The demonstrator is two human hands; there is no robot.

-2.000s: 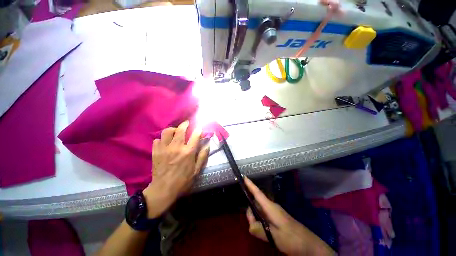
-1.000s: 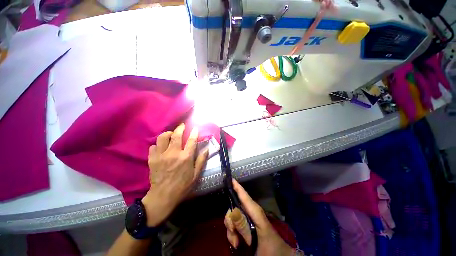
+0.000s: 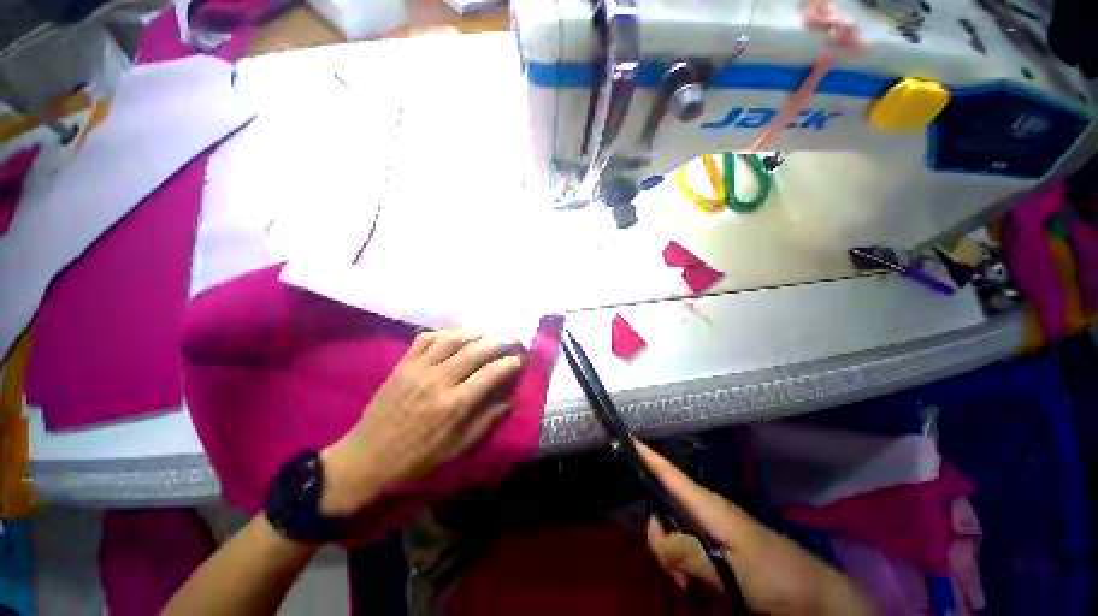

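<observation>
A magenta fabric panel (image 3: 301, 373) lies on the white table's front left part and hangs over the front edge. A pale face shows along its upper side. My left hand (image 3: 440, 397), with a dark watch at the wrist, presses on the panel near its right end. My right hand (image 3: 710, 529) holds black fabric shears (image 3: 614, 427). Their blades point up and left, with the tips beside the panel's right edge. I cannot tell if the tips touch the fabric. A small magenta offcut (image 3: 626, 337) lies right of the blades.
The sewing machine head (image 3: 771, 102) stands behind, its needle area in glare. More scraps (image 3: 692, 267) and yellow- and green-handled snips (image 3: 725, 183) lie under it. Other magenta and pale panels (image 3: 114, 301) lie left. A blue crate (image 3: 1011, 445) is at right.
The panel has been turned and shifted, and its pale face now shows. A new offcut lies loose on the table. The shears have moved away to the right of the fabric edge.
</observation>
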